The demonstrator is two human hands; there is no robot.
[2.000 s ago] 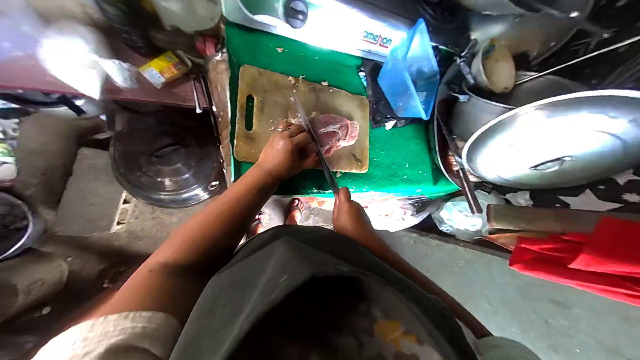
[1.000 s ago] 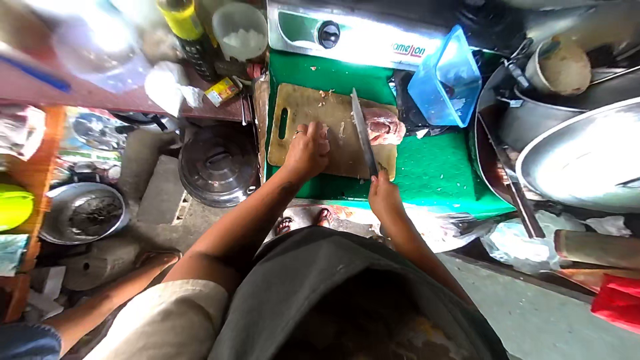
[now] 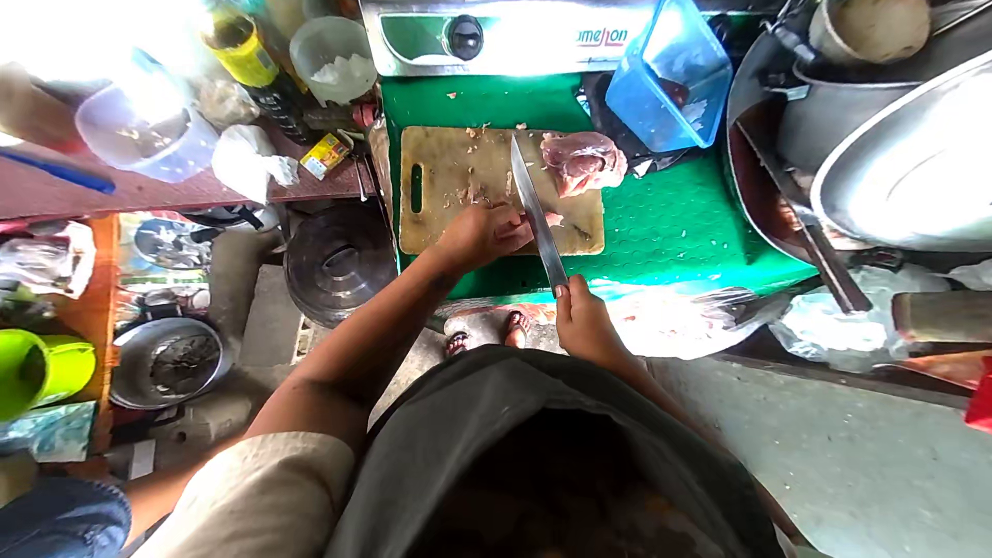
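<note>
A worn cutting board [image 3: 442, 163] with a slot handle lies on a green mat [image 3: 674, 217]. My left hand [image 3: 488, 232] is over the board's lower middle, its fingers on a small piece of raw meat [image 3: 553, 219] that sticks out beyond the blade. In my right hand [image 3: 585, 314], below the board's lower edge, is the handle of a long kitchen knife [image 3: 535, 205]. The blade slants up and left across the board, beside my left fingers. A larger chunk of raw meat [image 3: 585, 161] rests at the board's upper right. Small scraps dot the board.
Above the board stands a stove [image 3: 527, 35]; a blue plastic container [image 3: 670, 85] is at its right. Pots and a large metal lid [image 3: 914, 163] fill the right side. A lidded dark pot [image 3: 341, 263] stands at left, below a shelf with a white bowl [image 3: 147, 128]. Another person's knee [image 3: 66, 515] shows lower left.
The larger meat lay close beside my left hand two seconds ago; now it is apart at the upper right. My left hand has moved down the board toward the blade since one second ago. The view has shifted.
</note>
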